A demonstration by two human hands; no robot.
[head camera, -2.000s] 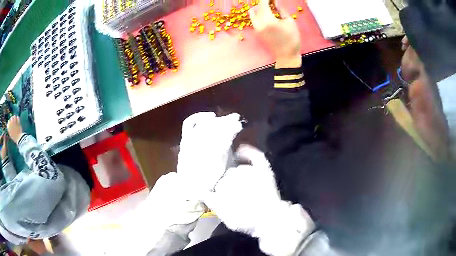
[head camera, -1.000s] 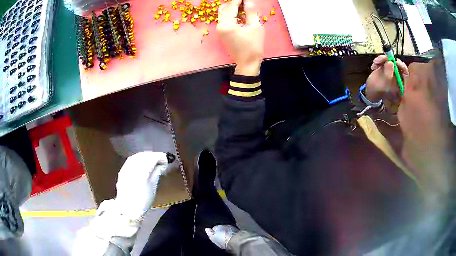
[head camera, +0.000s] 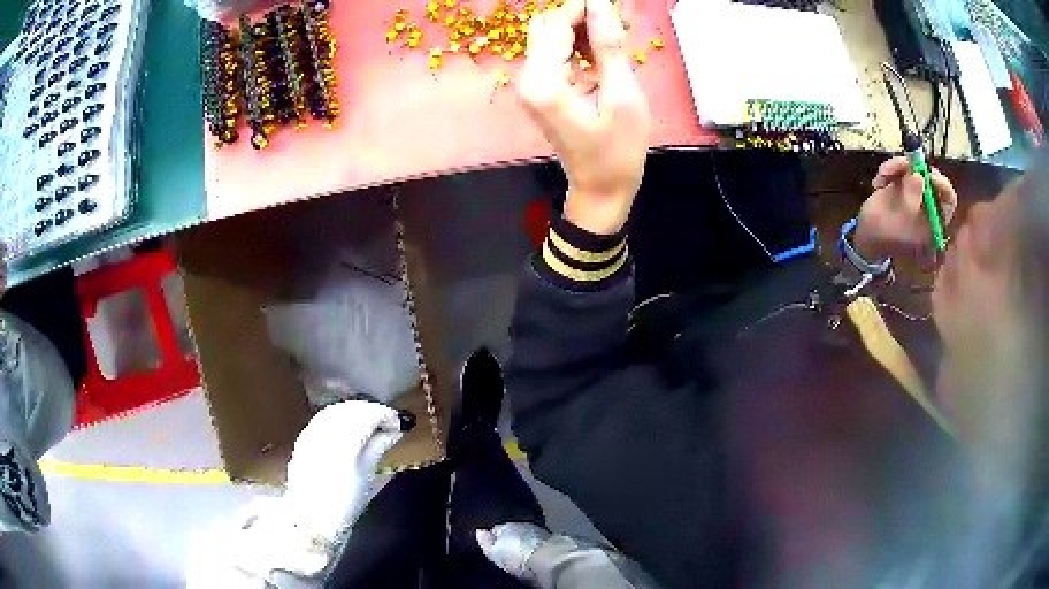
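Observation:
My left hand (head camera: 336, 460), in a white glove, is at the lower left above the edge of an open carton. Its fingertips are closed on a small glossy black earbud (head camera: 406, 421), whose far part is hidden by the glove. My right hand (head camera: 513, 545), also gloved, is low in the picture over the dark-clothed legs, apart from the left. It is small and partly blurred, and its finger pose and anything in it cannot be made out.
The carton (head camera: 224, 374) holds clear plastic. A blister tray (head camera: 121, 127) of black parts lies on the green bench. A neighbour's hand (head camera: 592, 132) works over the pink mat (head camera: 414, 127) with gold-yellow parts. Another person's hand (head camera: 903, 219) holds a green-handled tool (head camera: 927, 198). A red stool stands left.
My hands were together at the centre and are now apart. The left went down and left with the black earbud; the right dropped towards the legs. The camera view has shifted.

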